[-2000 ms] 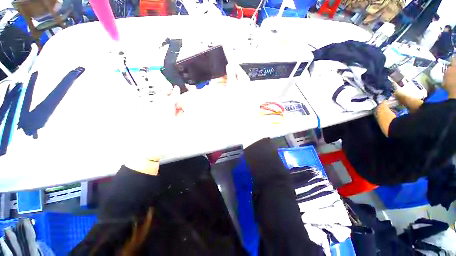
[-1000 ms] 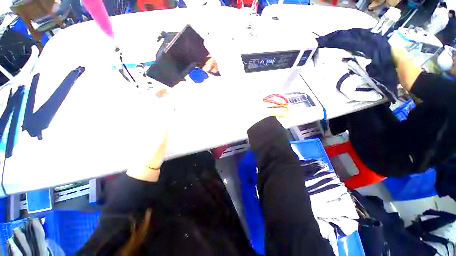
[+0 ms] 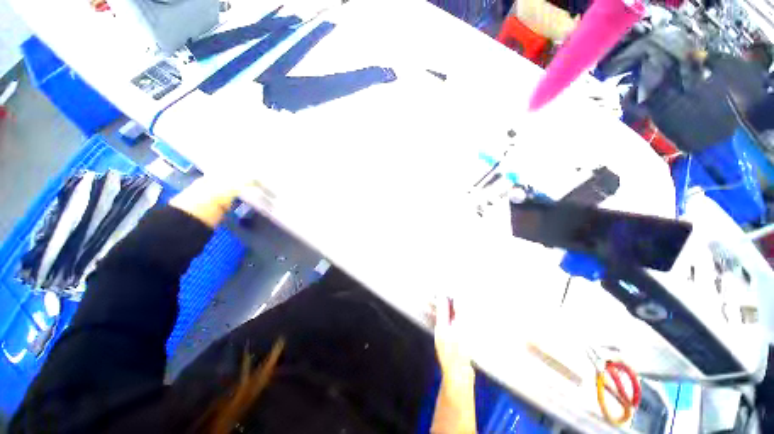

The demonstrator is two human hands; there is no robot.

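Observation:
My left hand [image 3: 222,202] is at the table's front edge on the left, its fingers washed out by glare. My right hand [image 3: 451,352] is at the front edge near the middle, its fingers blurred, with a small reddish spot beside them. Neither hand's grip is clear. A dark smartphone-like slab [image 3: 628,237] stands at the machine, above the control panel [image 3: 666,318] with its round dial. A dark strip [image 3: 597,185] lies behind the slab. Dark cut panels [image 3: 318,89] lie on the tabletop, upper left.
Red and orange-handled scissors [image 3: 618,392] lie at the table's right front. A pink thread cone [image 3: 586,51] is above the machine. A blue crate [image 3: 93,157] at lower left holds a black-and-white striped bundle [image 3: 89,229]. More blue mesh [image 3: 208,280] is beside my lap.
The view has swung left and tilted. My right hand has left the slab and is at the table's front edge. My left hand has moved left along that edge.

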